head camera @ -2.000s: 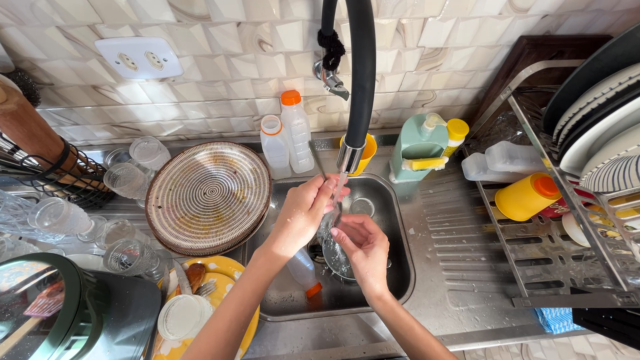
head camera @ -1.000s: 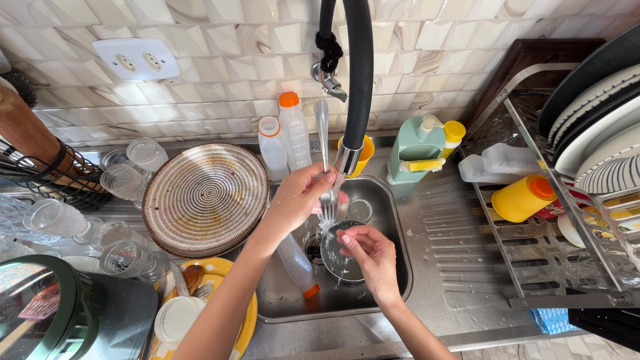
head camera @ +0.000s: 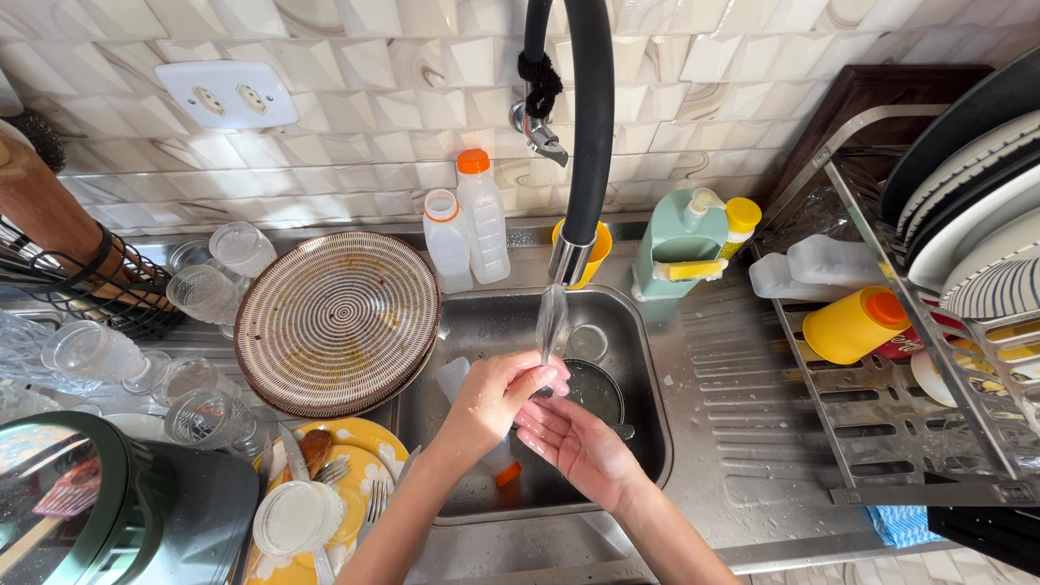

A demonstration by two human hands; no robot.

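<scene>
Over the steel sink (head camera: 650, 390), my left hand (head camera: 505, 400) pinches a metal utensil (head camera: 549, 345), blurred by water from the black hose faucet (head camera: 591, 122); its exact kind is unclear. My right hand (head camera: 578, 451) is palm up with fingers apart, just below and right of my left hand, under the stream. Beneath the hands, the sink holds a dark round pan or dish (head camera: 597, 394), a clear glass (head camera: 587, 344) and a plastic bottle with an orange cap (head camera: 508, 474), partly hidden by my left arm.
Left of the sink are stacked patterned plates (head camera: 341, 313), several glasses (head camera: 205, 418) and yellow plates (head camera: 357, 439) with cutlery. Behind it stand plastic bottles (head camera: 485, 219), a yellow cup (head camera: 600, 253) and a green soap dispenser (head camera: 678, 236) with sponge. At right stands a metal dish rack (head camera: 861, 406).
A second ago my left hand held a fork with its handle up; that raised handle no longer shows. My right hand has moved lower and turned its palm up, its fingers now spread.
</scene>
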